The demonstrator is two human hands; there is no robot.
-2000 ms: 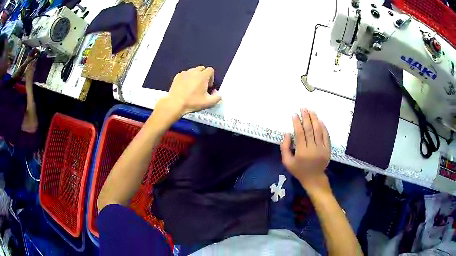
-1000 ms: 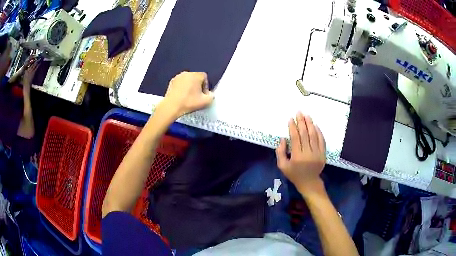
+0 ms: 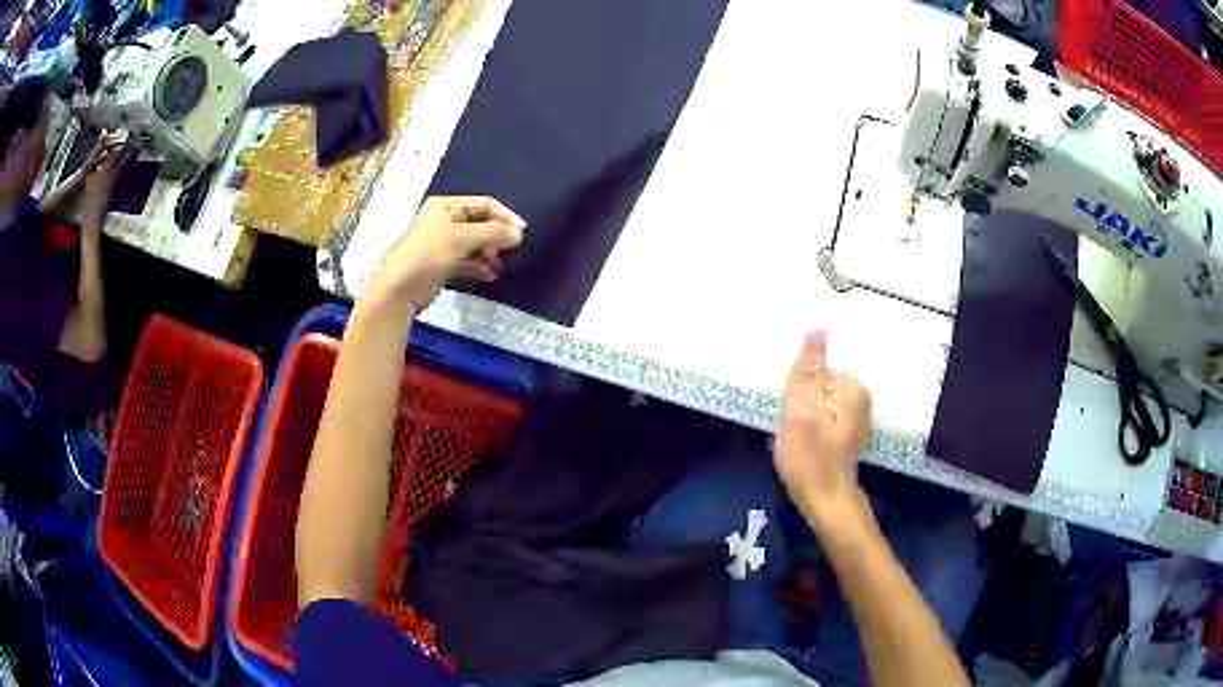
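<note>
A long dark panel stack (image 3: 590, 94) lies at the table's left, with a darker shaded part near its lower right corner. My left hand (image 3: 456, 244) is at the stack's lower left edge, fingers curled; whether it grips cloth cannot be told. My right hand (image 3: 825, 423) is over the table's front edge, blurred, with one finger raised and the others curled. No cloth shows in it. A shorter dark panel stack (image 3: 1006, 349) lies right of the needle area (image 3: 915, 208), partly under the sewing machine head (image 3: 1060, 168). No cloth lies under the needle.
Black shears (image 3: 1120, 356) lie along the right stack. Dark cloth (image 3: 563, 577) lies on my lap. Red baskets (image 3: 181, 470) stand below left. A person's arm (image 3: 91, 269) works at a neighbouring machine (image 3: 168, 87). A control panel (image 3: 1194, 486) is at the right edge.
My left hand has moved left from the stack's lower right to its lower left. The stack's lower right corner now shows nearer the front edge. My right hand's spread fingers have curled.
</note>
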